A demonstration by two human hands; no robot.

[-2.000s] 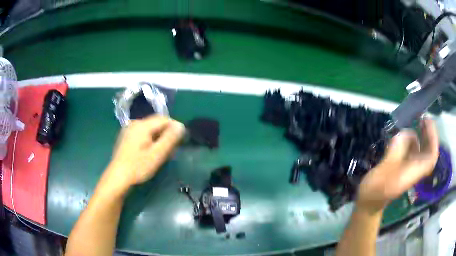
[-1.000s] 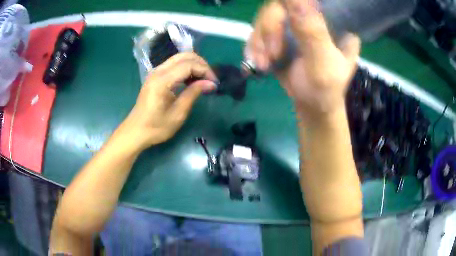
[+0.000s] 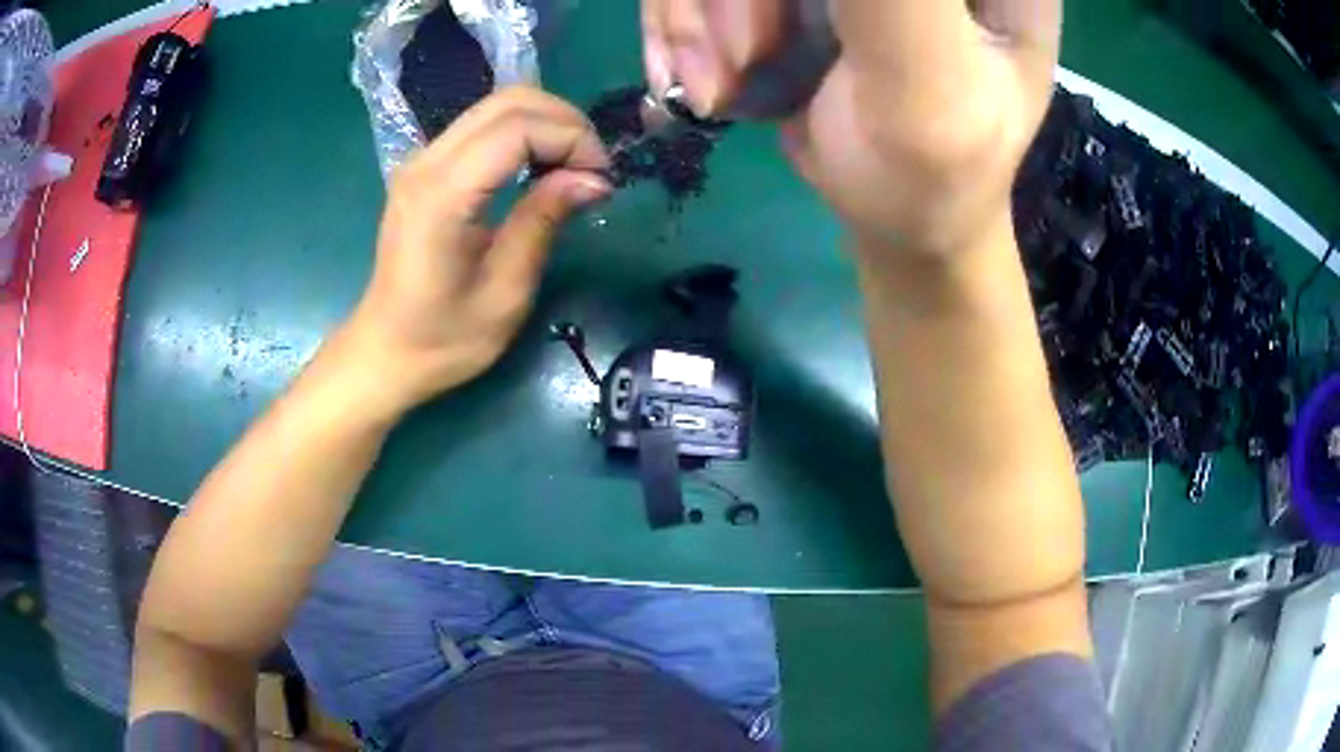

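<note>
A black camcorder body (image 3: 683, 404) lies on the green bench in front of me, with a white label, a strap, a raised flap and wires. My left hand (image 3: 467, 243) is beside a patch of tiny black screws (image 3: 679, 154), thumb and forefinger nearly together; whether they pinch a screw is too small to tell. My right hand (image 3: 897, 125), cut off by the top edge, grips a dark electric screwdriver (image 3: 772, 66). Its metal nose is over the screw patch, close to my left fingertips. Most of the driver is hidden or out of view.
A clear bag of black screws (image 3: 445, 74) is behind my left hand. A black unit (image 3: 152, 118) lies on the red mat (image 3: 74, 309), by a white fan (image 3: 22, 125). A large heap of black parts (image 3: 1154, 294) and a purple round object (image 3: 1320, 456) are at right.
My right hand has come from beside the parts heap to the screw patch with the driver. My left hand stays near the screws. The view has tilted down; the body remains on the bench.
</note>
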